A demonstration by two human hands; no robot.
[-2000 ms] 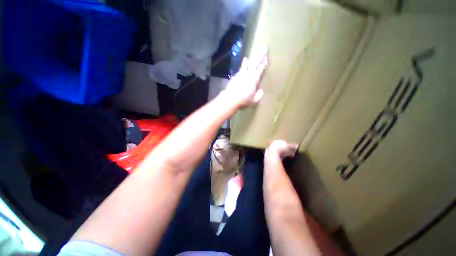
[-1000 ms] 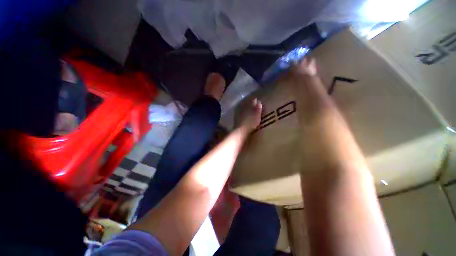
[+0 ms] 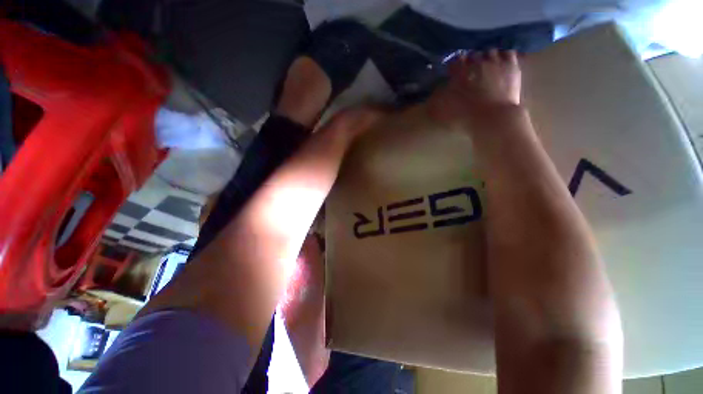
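A large brown carton with black VEGER print, upside down to me, lies in front of my legs. My left hand is blurred at the carton's far left corner; its fingers cannot be made out. My right hand is on the carton's far edge with its fingers over the edge; its thumb is hidden. My right forearm crosses the print and hides part of it.
A glossy red plastic stool stands at the left. My bare foot is beyond the carton's far left corner. Pale wrap lies at the top. Another carton is at the right edge. Checkered floor shows at the left.
The carton has turned from tilted to nearly square in view and appears larger. Both hands have shifted to its far edge. The view has moved, bringing the stool and foot higher.
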